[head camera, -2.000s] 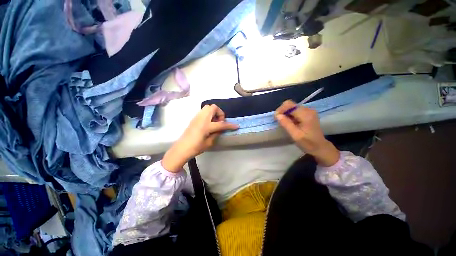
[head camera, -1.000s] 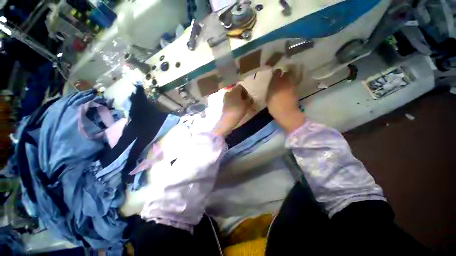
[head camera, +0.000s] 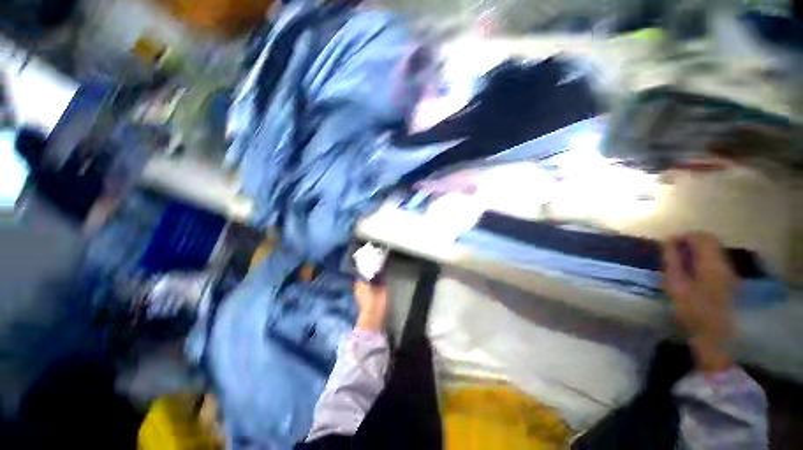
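The frame is blurred. The strip stack (head camera: 563, 264), black with a light-blue edge, lies along the front of the white table. My left hand (head camera: 372, 303) is below the table edge at centre left, with a small white piece (head camera: 368, 260), apparently a paper slip, in its fingers. My right hand (head camera: 702, 294) is over the right part of the strips, fingers bent. A purple-dark spot between its fingers looks like the marking pen (head camera: 687, 253); the rest of it is hidden.
A large crumpled light-blue garment heap (head camera: 308, 132) with black pieces (head camera: 519, 105) covers the table's left side. More blue cloth (head camera: 264, 352) hangs or lies below the table edge. A bright sewing-machine area (head camera: 616, 185) is behind the strips. A dark blue item (head camera: 180, 239) is at the left.
The view has swung left. My hands were close together by the machine; now they are far apart, the left low beside the blue cloth with the white piece, the right over the strips.
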